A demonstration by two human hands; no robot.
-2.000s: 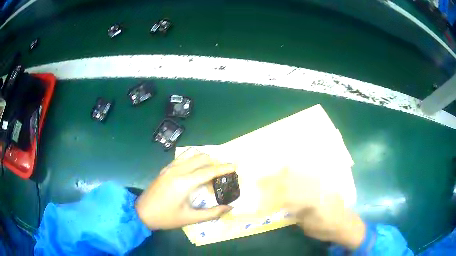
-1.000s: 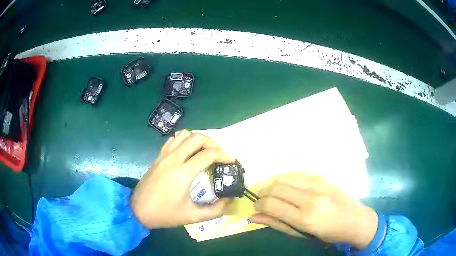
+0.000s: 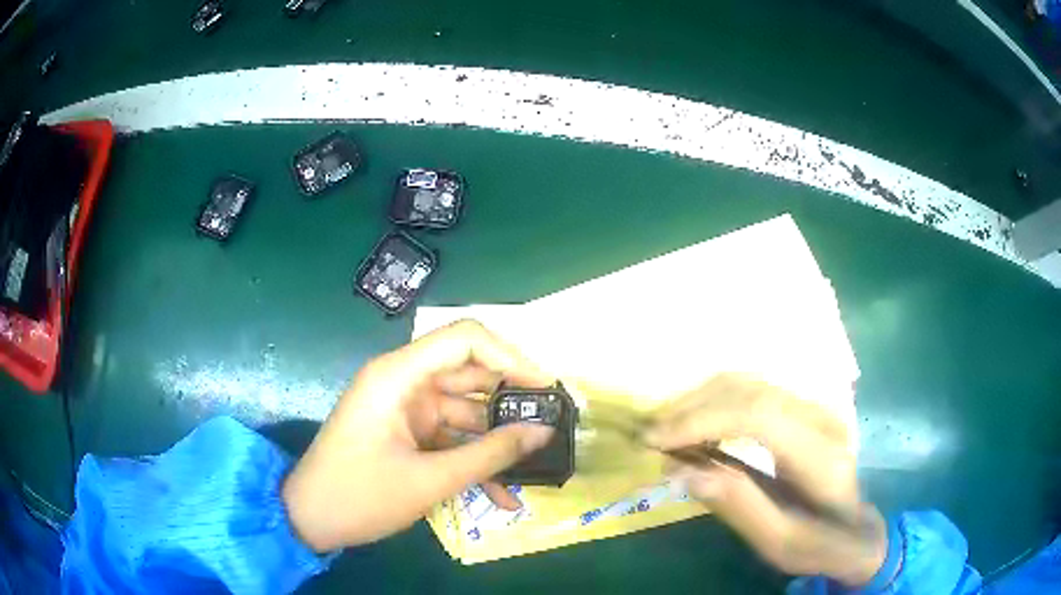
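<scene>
My left hand [image 3: 407, 447] holds a black square watch housing [image 3: 535, 451], open side up, with its thumb on the inner edge. Silvery and white parts show inside the housing. My right hand [image 3: 762, 471] is to the right of it, blurred, with its fingers closed on thin dark tweezers [image 3: 724, 456]. The tweezer tips are blurred near the housing's right side, and I cannot tell if they touch it or hold anything. White release-paper sheets [image 3: 710, 314] and a yellow backing sheet [image 3: 524, 539] with blue print lie under both hands.
Several waiting housings [image 3: 397, 273] lie left of the sheets. More housings [image 3: 207, 15] lie beyond the white strip [image 3: 524, 102]. A red tray [image 3: 91, 174] with a black device [image 3: 41, 233] is at the far left. A grey post [image 3: 1039, 233] stands at the right edge.
The tweezers have moved from the housing's lower right edge to the right with my right hand. The housing is turned in my left hand, whose thumb now reaches over it.
</scene>
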